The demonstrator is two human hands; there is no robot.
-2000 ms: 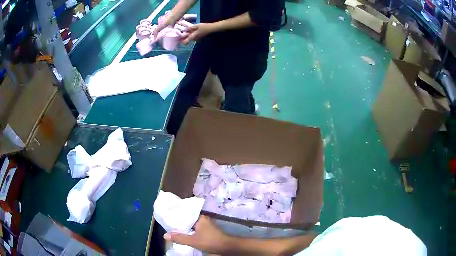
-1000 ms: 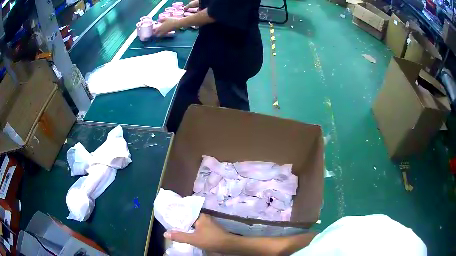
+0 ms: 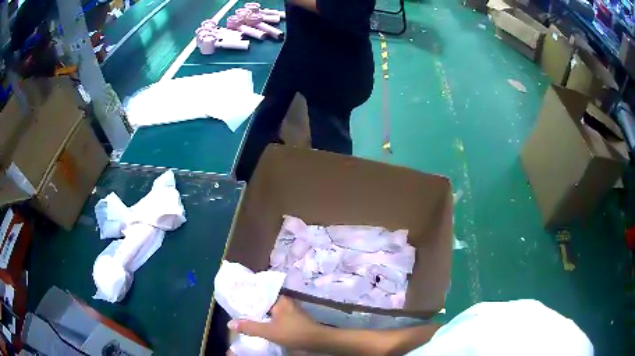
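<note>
My right hand (image 3: 284,327) is closed around the narrow part of a white wrapped device (image 3: 248,290), its bulky head upward, at the near left corner of the bulk carton (image 3: 355,174). Inside the carton lie many pinkish-white wrapped bundles (image 3: 341,263). More white wrapped devices (image 3: 138,233) lie crossed on the dark-green bench (image 3: 188,240). An open retail box (image 3: 76,334), grey-white inside, is at the lower left edge. My left hand is not in view.
A person in dark clothes (image 3: 324,62) stands beyond the carton. Pink unwrapped devices (image 3: 240,26) and a white sheet (image 3: 191,99) lie on the neighbouring line. Brown cartons (image 3: 571,156) stand on the right floor; another carton (image 3: 59,163) is at left.
The other person's hands have left the pink devices, which now lie grouped on the line. The person has shifted slightly. My right hand keeps its hold on the wrapped device.
</note>
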